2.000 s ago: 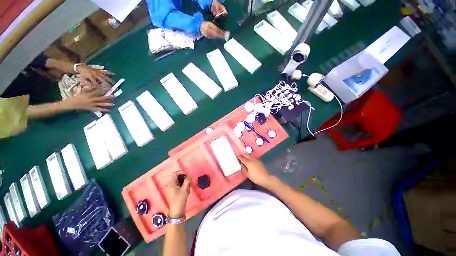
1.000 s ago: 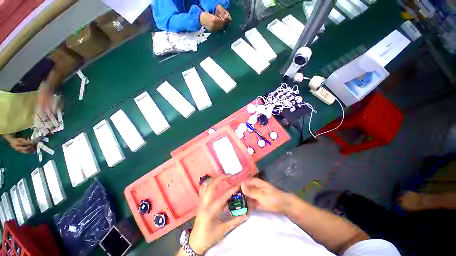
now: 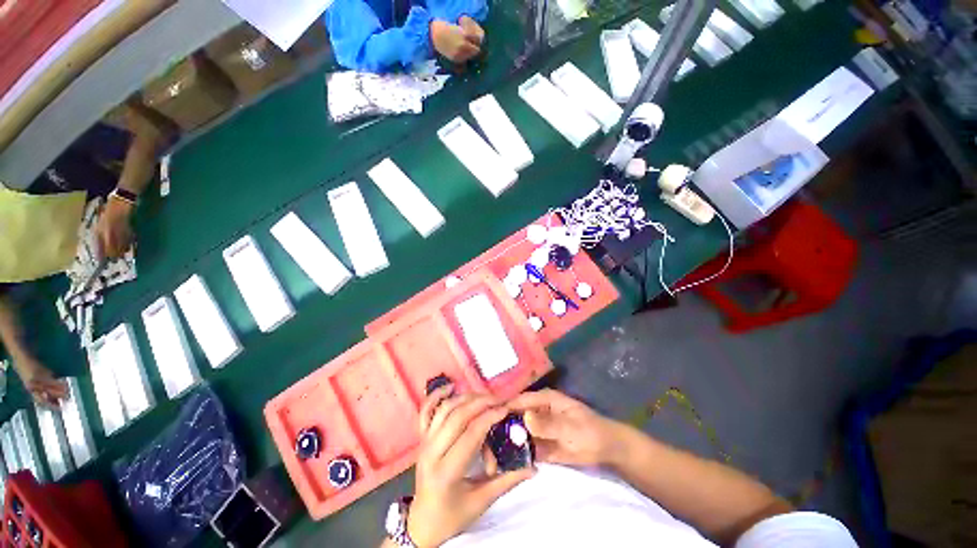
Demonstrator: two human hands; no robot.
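Note:
A black smartwatch body [image 3: 512, 441] is held between both my hands, close to my shirt; a bright spot shows on its face. My left hand [image 3: 455, 455] grips its left side, and my right hand [image 3: 568, 428] its right side. The red-orange compartment tray [image 3: 370, 398] lies before me. Two round watch bodies [image 3: 325, 457] lie in its left end compartment. Another dark watch body [image 3: 438, 384] is beside my left fingertips, partly hidden. A white pad [image 3: 487, 335] lies in the right end compartment.
Behind is the charging tray [image 3: 595, 302] with white pucks and a blue pen [image 3: 552, 286]. Tangled white cables [image 3: 605, 212] and a camera [image 3: 641, 126] stand right. Long white boxes [image 3: 356, 228] line the green bench. Other people's hands [image 3: 115, 227] work across it. A dark plastic bag [image 3: 180, 471] lies left.
My hands moved from the tray to my chest and now hold a watch body. Its lit green screen has changed to dark with a bright spot. The white boxes shifted left along the bench.

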